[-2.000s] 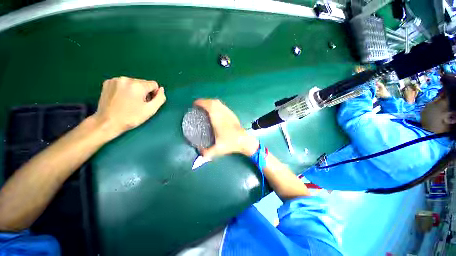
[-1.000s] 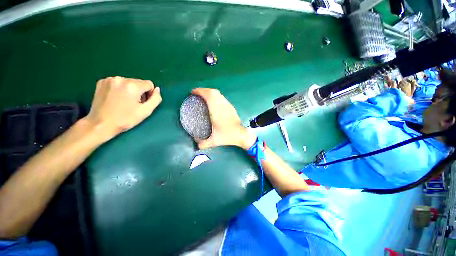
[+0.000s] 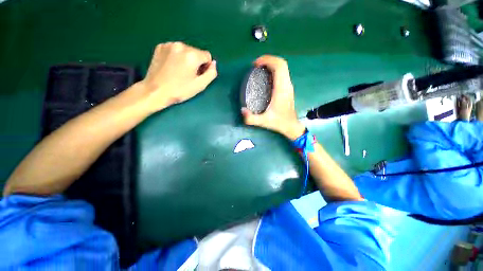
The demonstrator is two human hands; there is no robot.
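Note:
My right hand [image 3: 280, 100] grips the round screw dish [image 3: 259, 90] by its edge, fingers at the top and thumb at the bottom. The dish is silver-grey and speckled with a dark rim. It looks tilted and narrow. My left hand [image 3: 177, 71] is curled into a fist at the left, apart from the dish; whether it holds something small is hidden. The electric screwdriver [image 3: 370, 100] is to the right of my right hand, untouched, its black nose pointing towards my wrist. A white scrap [image 3: 244, 145] lies below the dish.
A black compartment tray [image 3: 66, 84] lies at the left, partly under my left forearm. Small loose units [image 3: 260, 33] stand at the far side. A thin silver tool [image 3: 345, 136] lies below the screwdriver. A person in a blue smock [image 3: 445, 159] is at the right.
The view has shifted, so the bench things sit further right and higher. The dish looks more tilted in my right hand, which is further from the white scrap. My left fist looks unchanged.

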